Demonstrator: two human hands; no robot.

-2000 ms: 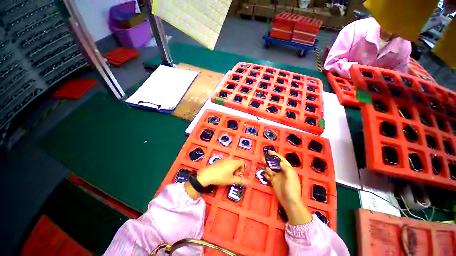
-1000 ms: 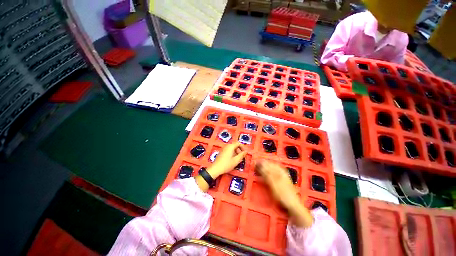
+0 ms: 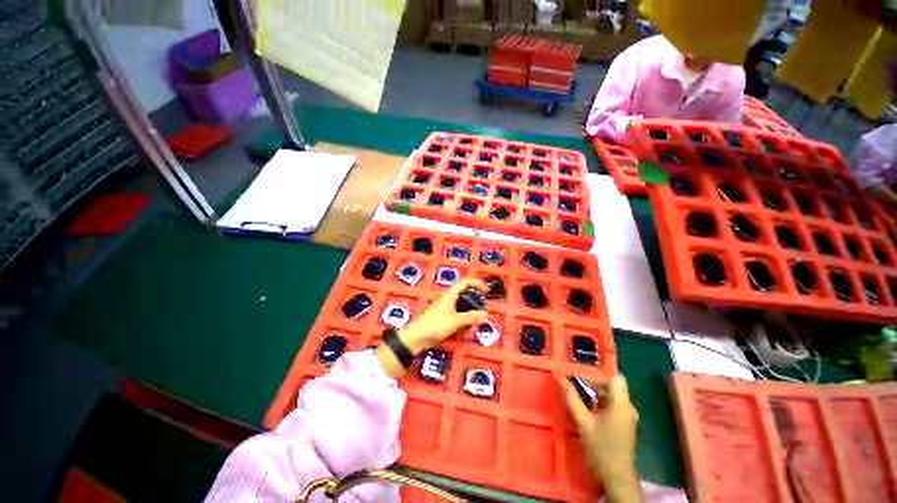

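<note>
The red-orange compartment tray (image 3: 462, 422) lies in front of me, with black and silver-faced watch units in many pockets and bare pockets near the front. My left hand (image 3: 450, 312) is over the middle of the tray, its fingertips on a black watch unit (image 3: 471, 300). My right hand (image 3: 602, 418) is at the tray's right edge, its fingertips holding a tilted black watch unit (image 3: 584, 392). A silver-faced unit (image 3: 480, 382) lies in a pocket between my hands.
A full tray (image 3: 492, 226) lies behind, and another full tray (image 3: 679, 295) is raised at right. A large-pocket tray (image 3: 747, 383) is at lower right, near thin cables (image 3: 787, 359). A clipboard (image 3: 290, 192) lies at rear left. A person in pink (image 3: 669, 83) sits across.
The view has shifted a little. My right hand has moved right and toward me, and now shows a unit in its fingertips. A silver-faced unit now lies in a pocket that was bare.
</note>
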